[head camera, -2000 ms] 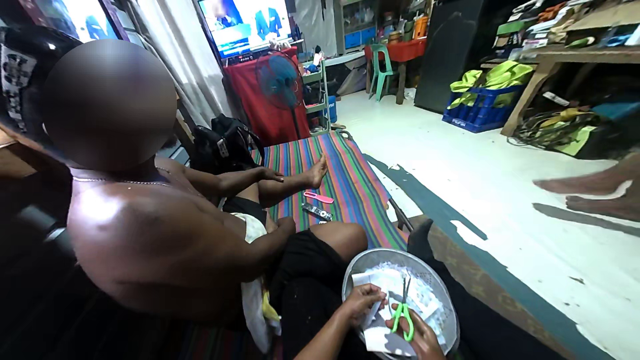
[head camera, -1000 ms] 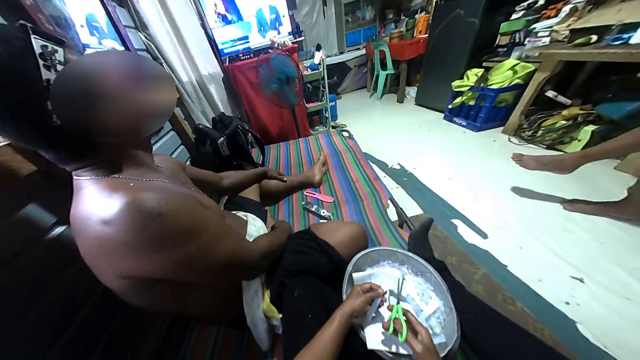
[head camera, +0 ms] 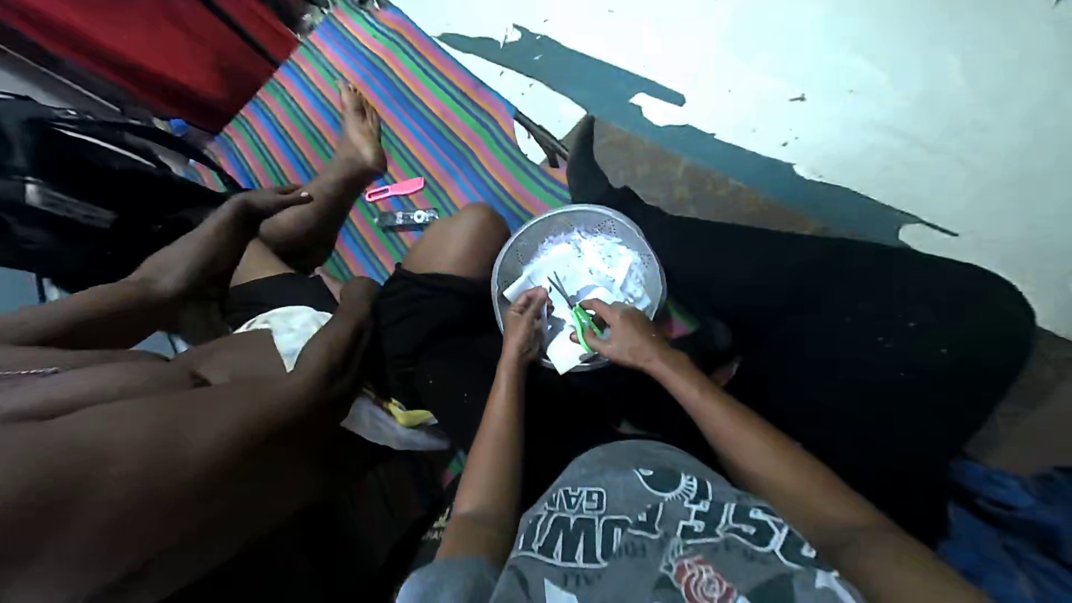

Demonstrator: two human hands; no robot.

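A round perforated metal colander [head camera: 512, 251] rests on my lap, holding a heap of white paper pieces [head camera: 599, 255]. My right hand [head camera: 624, 335] grips the green handles of a pair of scissors [head camera: 584, 327], whose blades point up and left over the heap. Just left of the blades, my left hand [head camera: 526, 322] pinches a piece of white paper between thumb and fingers. Another white piece [head camera: 567, 347] lies at the colander's near edge, between my hands. The exact edge of the paper in my left hand is partly hidden by the fingers.
A person [head camera: 167, 402] sits close on my left, legs on a striped mat [head camera: 452, 100]. A pink plastic-handled tool [head camera: 395, 189] and a small clear-and-dark object [head camera: 408, 219] lie on the mat. A black bag [head camera: 84, 193] stands far left; my black-clad leg [head camera: 821, 310] extends right.
The view has tilted down strongly toward my lap. Both hands remain over the colander, with the scissors still in my right hand.
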